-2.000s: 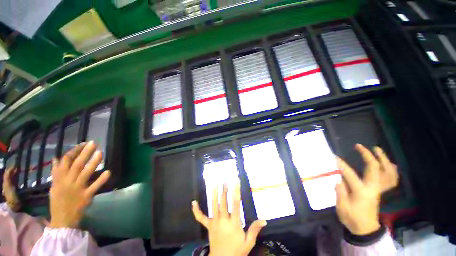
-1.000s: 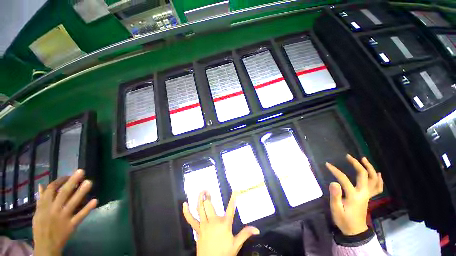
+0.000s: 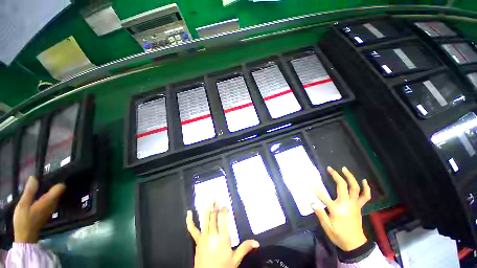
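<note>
A black tray (image 3: 161, 220) lies in front of me with three white-lit smartphones side by side and an empty slot at each end. My left hand (image 3: 215, 235) rests its fingertips over the left phone (image 3: 210, 194). The middle phone (image 3: 257, 193) is uncovered. My right hand (image 3: 342, 212), with a dark wrist band, has its fingertips at the lower right edge of the right phone (image 3: 298, 175). Neither hand grips anything; whether the fingertips touch the glass is unclear. Behind it, another black tray (image 3: 238, 137) holds several phones with grey-white screens and a red band.
Another person's hand (image 3: 32, 212) is at trays of phones on the left (image 3: 86, 157). Black trays (image 3: 361, 86) with dark phones stand right. A red tray (image 3: 381, 230) and white paper (image 3: 429, 248) lie lower right. A small panelled device (image 3: 159, 29) and papers are along the back.
My right hand has moved left from the empty right slot to the right phone. The orange band on the middle phone is gone. The left neighbour's tray now sits raised over another tray.
</note>
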